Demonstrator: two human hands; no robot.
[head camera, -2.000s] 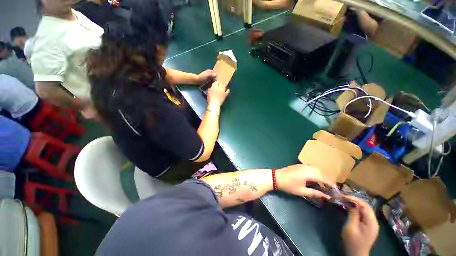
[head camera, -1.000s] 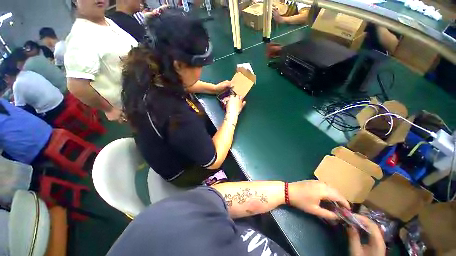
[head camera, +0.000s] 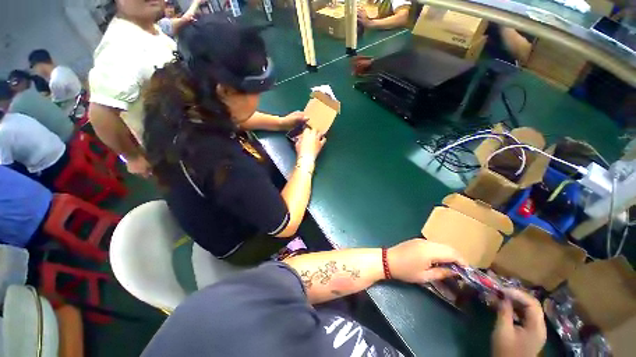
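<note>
A small clear shiny bag with dark and red contents (head camera: 481, 280) is held between my hands above an open carton. My left hand (head camera: 422, 261), with a red bracelet at the wrist, grips the bag's left end. My right hand (head camera: 518, 326) pinches its right end with thumb and finger. The carton (head camera: 466, 226) stands with its plain brown lid up, its inside partly hidden by my hands. Another open carton (head camera: 538, 256) stands beside it. More shiny bags (head camera: 573, 322) lie in the carton at the lower right.
A seated person (head camera: 216, 139) on my left holds a brown carton (head camera: 321, 115). A black equipment case (head camera: 418, 80), loose cables (head camera: 446, 150), an open brown box (head camera: 512, 164), a blue bin (head camera: 551, 202) and a white power strip (head camera: 596, 178) are on the green bench (head camera: 376, 174).
The bag is stretched more openly between my hands than two seconds ago. The view has swung left and back. The person beside me has tilted their head down toward their carton.
</note>
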